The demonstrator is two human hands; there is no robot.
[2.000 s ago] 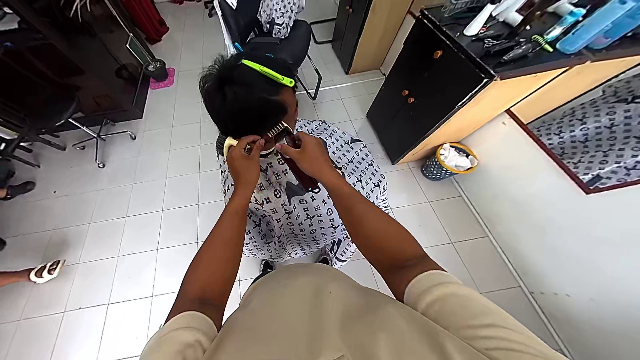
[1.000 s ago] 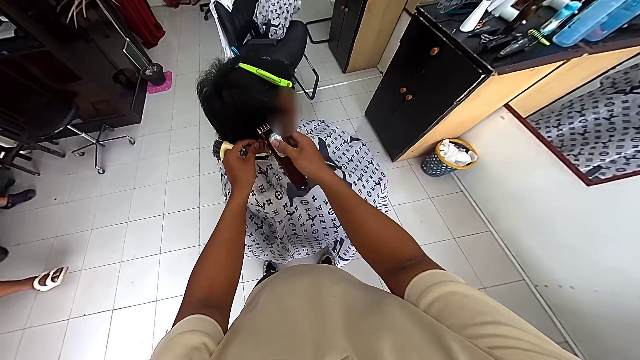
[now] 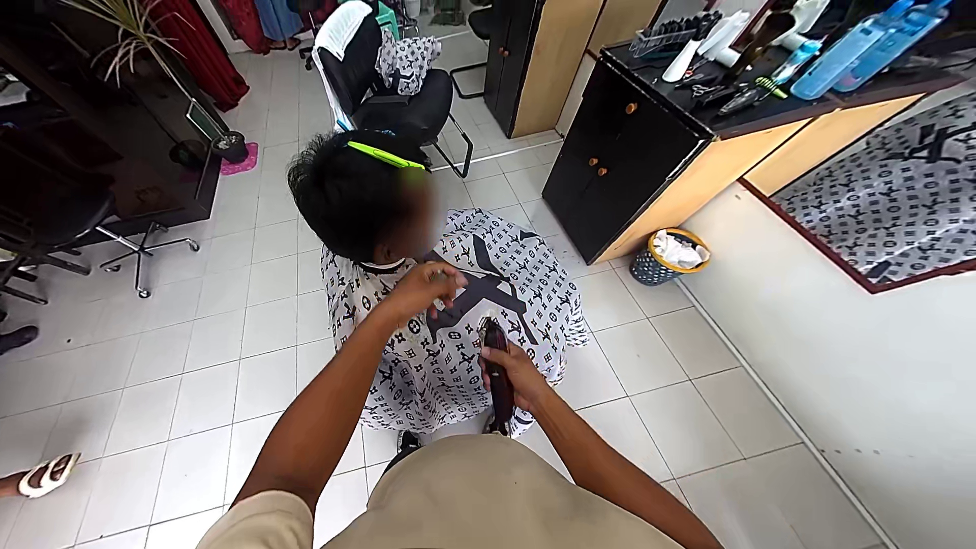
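A seated person with black hair (image 3: 343, 198) wears a patterned white barber cape (image 3: 465, 381). A lime-green hair clip (image 3: 386, 155) sits in the hair on top. My left hand (image 3: 431, 288) is over the cape just below the person's chin, fingers curled; whether it holds anything cannot be made out. Lower and to the right, my right hand (image 3: 517, 374) grips a dark red hair clipper (image 3: 499, 377), its metal blade end pointing up and away from me, over the cape's front. The clipper is apart from the hair.
Right of the person stands a black cabinet (image 3: 621, 145) with bottles and tools on top. A wastebasket (image 3: 671, 255) with white paper is beside it, near a wall mirror (image 3: 900, 198). A black chair (image 3: 404, 107) is behind the person; a wheeled stool (image 3: 141, 248) and another person's sandalled foot (image 3: 47, 474) are at left.
Both hands have come away from the side of the person's head. The right hand has drawn the clipper down and back toward me. The cream-coloured tool earlier by my left hand no longer shows.
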